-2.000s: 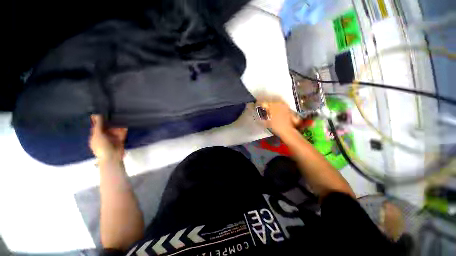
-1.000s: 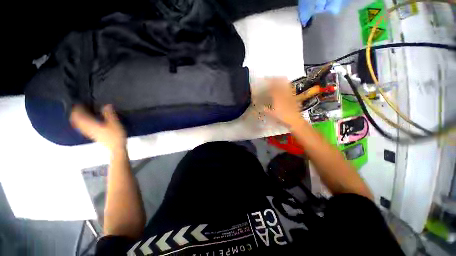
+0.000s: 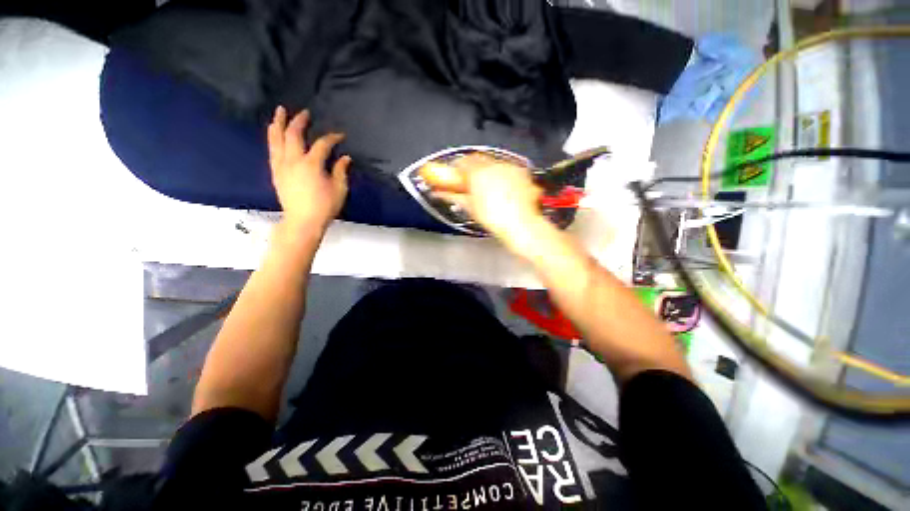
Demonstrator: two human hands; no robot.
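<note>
A black garment [image 3: 369, 110] lies wrinkled over the navy padded board [image 3: 180, 135]. My right hand [image 3: 494, 190] is closed round the handle of the steam iron [image 3: 436, 160]. The iron's pale-rimmed pointed plate faces left, over the garment's near edge at the right part of the board. My left hand [image 3: 307, 175] rests with fingers spread on the garment's near edge, left of the iron, holding nothing that I can see. The plate's underside is hidden.
The white table [image 3: 389, 253] runs under the board. A black hose [image 3: 698, 284] and a yellow hose [image 3: 710, 170] loop at the right. A light blue cloth [image 3: 708, 75] lies at the back right. A red object [image 3: 544, 311] is below the table edge.
My right hand has taken hold of the iron and brought it left onto the board. My left hand now lies on the cloth. The garment has moved back, baring more navy pad.
</note>
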